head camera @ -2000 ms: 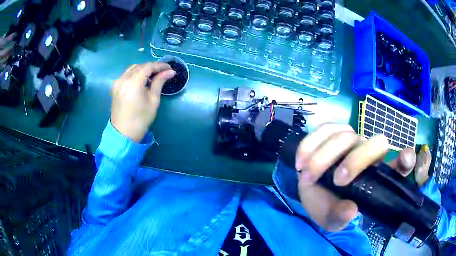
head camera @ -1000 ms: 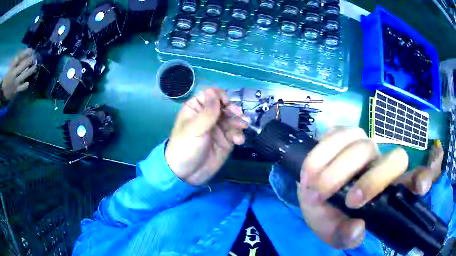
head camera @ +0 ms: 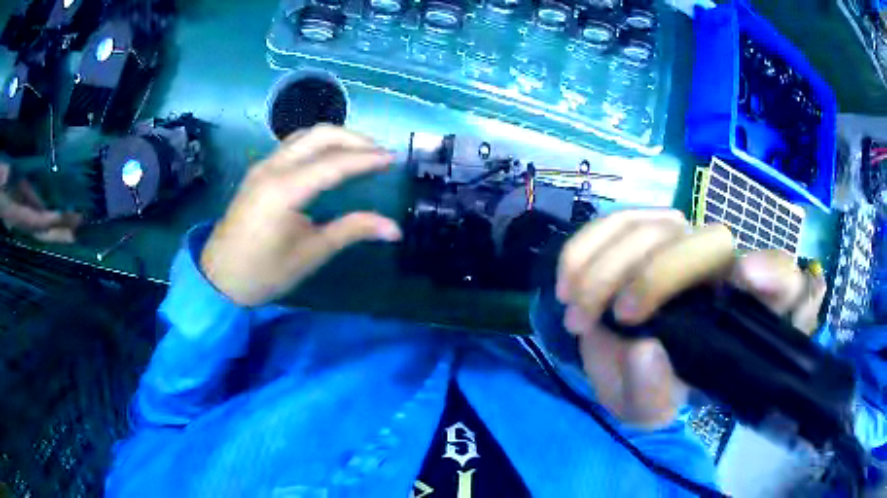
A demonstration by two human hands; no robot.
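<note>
A black lens-and-fan module (head camera: 486,219) with thin red and dark wires lies on the green bench in front of me. My right hand (head camera: 647,302) is wrapped around the thick black electric screwdriver (head camera: 768,355); its front end is blurred over the module's right part, and I cannot tell whether the tip touches. My left hand (head camera: 292,209) is just left of the module, thumb and fingers apart, with nothing visible in it. The round screw cup (head camera: 307,103), full of black grains, sits above my left hand.
A clear lens tray (head camera: 467,68) lies at the back. A blue parts bin (head camera: 715,88) and yellow-edged grid sheet (head camera: 754,209) are at right. Finished modules (head camera: 146,170) are at left, with another person's hand (head camera: 34,209) beside them. Another hand shows behind my screwdriver (head camera: 793,282).
My left hand has moved left, away from the module and screwdriver tip, and opened. The screwdriver has shifted slightly in my right hand's grip area. The view has shifted, and the neighbour's hand is lower.
</note>
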